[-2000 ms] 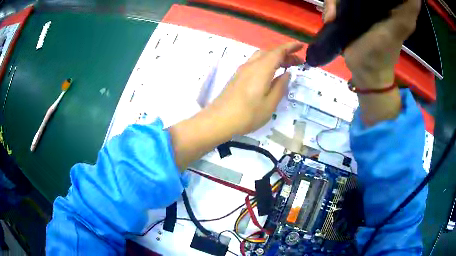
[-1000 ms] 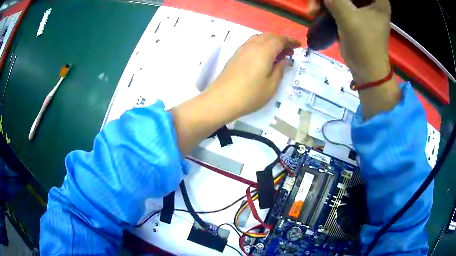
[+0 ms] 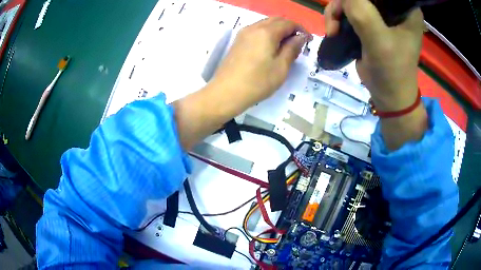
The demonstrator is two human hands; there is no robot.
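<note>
The white rear chassis panel (image 3: 174, 58) lies in front of me with the blue motherboard (image 3: 311, 242) at its lower right. My right hand (image 3: 387, 55) is closed around the black electric screwdriver (image 3: 340, 47), whose nose is over a metal bracket (image 3: 337, 79) near the panel's far edge; the bit tip is not clearly visible. My left hand (image 3: 258, 63) is just left of the screwdriver, thumb and fingertips pinched together, with small shiny specks at them, likely screws. The RAM module (image 3: 315, 198) with its orange-and-white label sits beside the partly hidden cooler fan (image 3: 372, 211).
An orange-red foam pad (image 3: 285, 11) shows beyond the panel. A brush (image 3: 45, 100) and a white strip (image 3: 42, 14) lie on the green mat (image 3: 95, 39) at left. Black cables, coloured leads and black tape cross the panel. A black cord (image 3: 443, 229) runs over my right sleeve.
The panel and bench appear higher in the view. The screwdriver's nose has moved nearer and slightly left over the bracket. My left fingertips have drawn back from it.
</note>
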